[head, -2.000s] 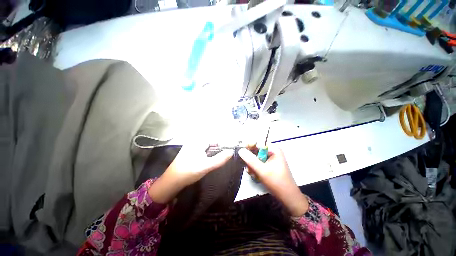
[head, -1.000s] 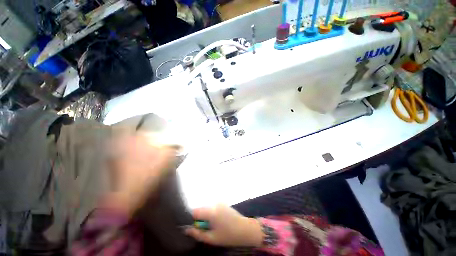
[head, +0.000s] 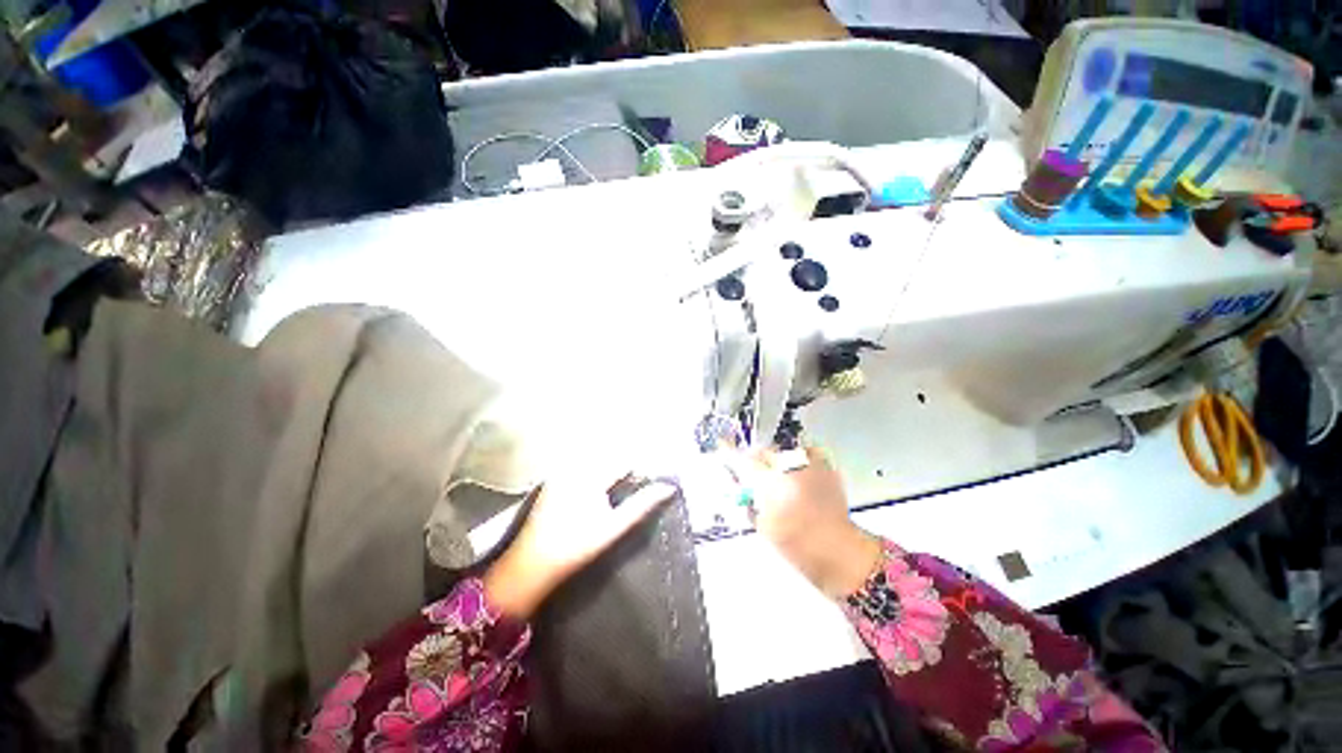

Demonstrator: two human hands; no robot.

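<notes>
A large grey-brown garment panel [head: 368,441] lies heaped to the left of the needle. A darker brown, finely ribbed panel [head: 618,633] hangs over the table's front edge. My left hand [head: 581,530] lies on the dark panel's upper end, thumb along its edge, holding the cloth. My right hand [head: 802,508] is just right of the needle area, its fingers curled near the presser foot [head: 717,434]. A small teal bit shows at its fingers, probably the snips; glare hides the fingertips. The white sewing machine [head: 1001,324] stands behind the hands.
Orange-yellow scissors [head: 1222,441] lie at the table's right end. A blue spool rack [head: 1096,218] stands on the machine, with a control panel [head: 1177,96] behind it. A black bag [head: 317,125] is at the back left. Dark cloth [head: 1222,633] is heaped at the lower right.
My right hand has moved from the table's front edge up to the needle area. My left hand has moved right, near the needle, with the dark panel now drawn flatter. The view has shifted.
</notes>
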